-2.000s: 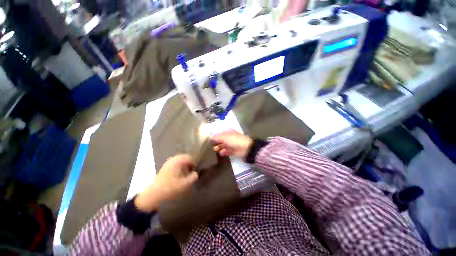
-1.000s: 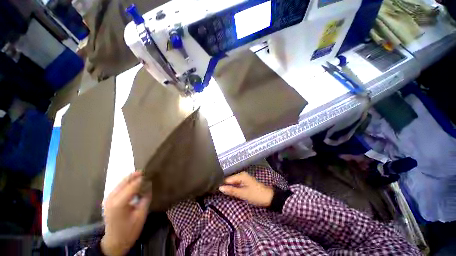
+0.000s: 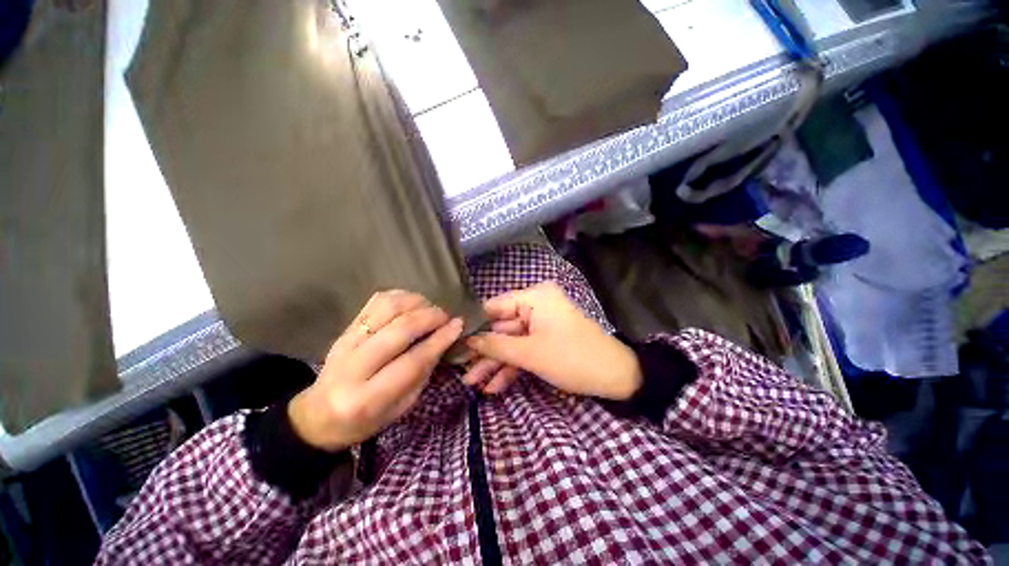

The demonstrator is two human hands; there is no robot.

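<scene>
A brown-olive cut panel (image 3: 277, 188) lies on the white machine table and hangs over its front edge towards my lap. Its upper end runs under the presser foot (image 3: 349, 28), which shows only in part at the top edge. A folded line runs down its right side. My left hand (image 3: 382, 359) pinches the panel's lower right corner. My right hand (image 3: 548, 343) pinches the same corner from the right, fingertips close to those of my left hand. The fingers hide the very corner.
Another brown panel (image 3: 55, 210) lies at the left, and one with an angled corner (image 3: 564, 72) right of the needle. A ruler tape (image 3: 586, 144) runs along the front edge. Blue snips (image 3: 783, 24) lie at the upper right. Crumpled cloth (image 3: 885, 254) is below the table at right.
The view has tilted down. The panel, earlier turned back in a diagonal fold, now lies extended towards me. My hands, apart a second ago, have come together at its lower right corner.
</scene>
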